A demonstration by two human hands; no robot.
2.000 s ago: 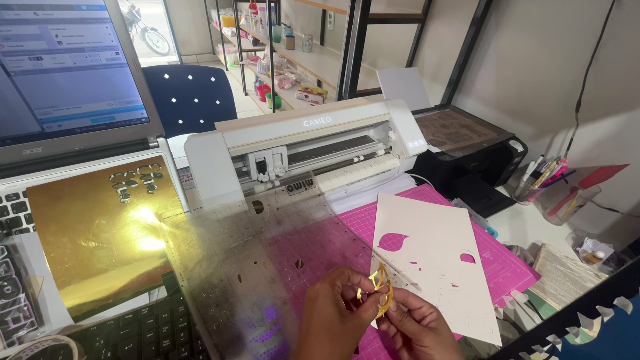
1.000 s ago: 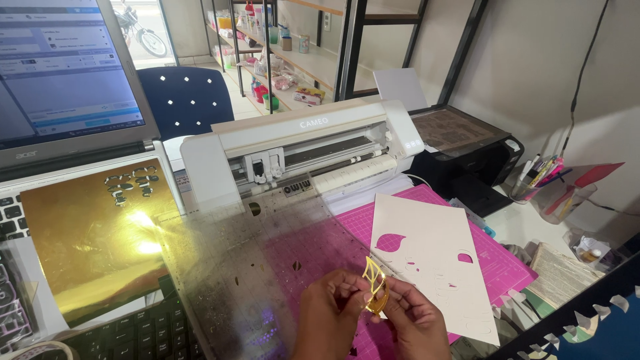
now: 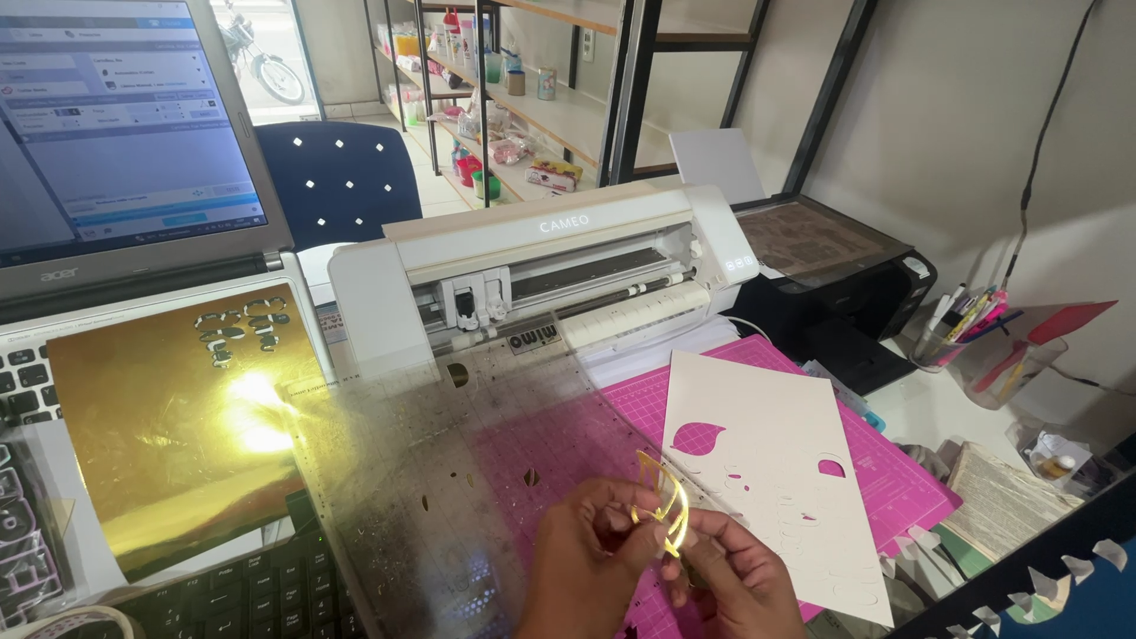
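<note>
My left hand [image 3: 590,550] and my right hand [image 3: 732,568] pinch a small gold cutout [image 3: 670,506] with curved, open shapes between their fingertips. Beneath the hands lies a translucent cutting mat [image 3: 417,506] with small gold scraps on it, its far end at the front of a white Cameo cutting machine [image 3: 550,257]. A white sheet [image 3: 772,479] with a leaf-shaped hole rests right of the hands, on a pink gridded mat [image 3: 896,488]. At left, a gold mirror-like sheet [image 3: 177,426] with cut-out shapes covers part of a laptop keyboard.
An Acer laptop [image 3: 133,133] stands at back left, with a black keyboard [image 3: 240,595] at front left. Behind the pink mat, a black printer [image 3: 825,275] stands near a cup of pens [image 3: 954,342]. A roll of tape [image 3: 84,621] is at the bottom left corner.
Both hands stay together over the mats, and the gold cutout between their fingers has turned. The sheets and machine have not moved.
</note>
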